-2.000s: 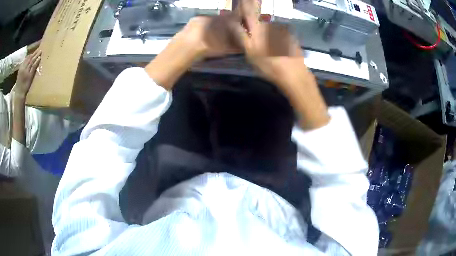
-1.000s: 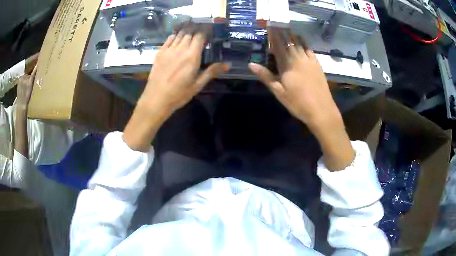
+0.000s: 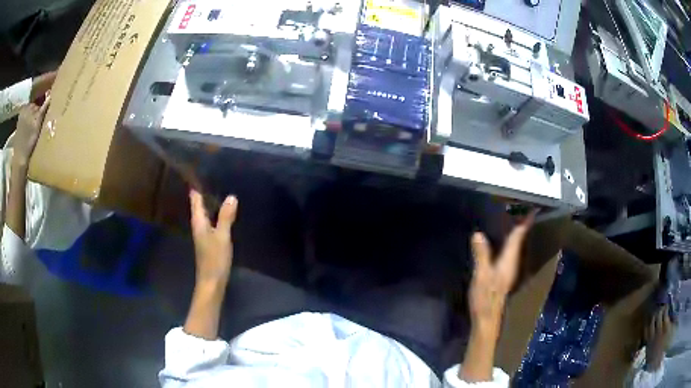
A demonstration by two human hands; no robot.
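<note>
Navy film-wrapped boxes [image 3: 388, 95] with small white print stand in a row in the machine feed channel, between the side guide plates [image 3: 442, 91]. My left hand [image 3: 212, 239] is below the machine's front edge at left, fingers apart and empty. My right hand [image 3: 496, 269] is below the front edge at right, fingers apart and empty, slightly blurred. Neither hand touches the boxes. The machine deck [image 3: 242, 130] carries silver-white sealing units on both sides.
A tall brown carton [image 3: 91, 91] stands at left beside another person's hands and sleeves. An open carton at lower right holds shiny navy packs [image 3: 557, 341]. A blue plastic piece [image 3: 98, 261] is at lower left. Another person's hand [image 3: 661, 330] shows at the right edge.
My hands have come off the machine's front and moved down and apart. The view has shifted, so more of the navy row and deck shows. Another person's hand has appeared at right.
</note>
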